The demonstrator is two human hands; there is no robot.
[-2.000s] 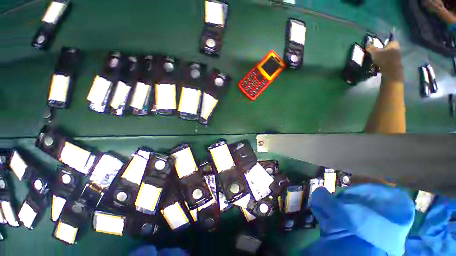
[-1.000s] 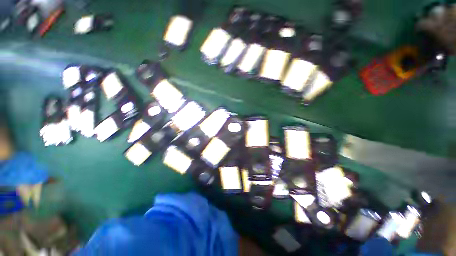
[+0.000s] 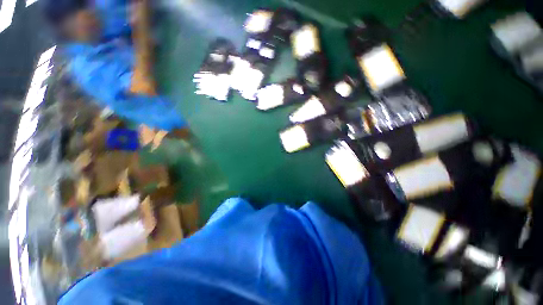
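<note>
Black phone subassemblies [image 3: 408,146] with white rectangles and pale round discs lie in an overlapping pile on the green mat [image 3: 238,155], right of centre. Smaller groups of them [image 3: 308,53] lie at the upper middle. The picture is blurred and some units run out past the right edge. My blue smock [image 3: 268,256] fills the bottom centre. My left hand and my right hand are both out of the picture or hidden; no fingers of mine show.
Another person in blue [image 3: 107,77] is at the upper left, with a forearm [image 3: 143,53] by the bench. Below them are cardboard boxes [image 3: 155,179], a blue item [image 3: 122,139] and white sheets or boxes [image 3: 122,229]. More white-topped units [image 3: 521,36] lie at the upper right.
The view has swung left and turned. The pile now sits to the right, the red-orange phone has left the picture, and the boxes and other person at the left have come in.
</note>
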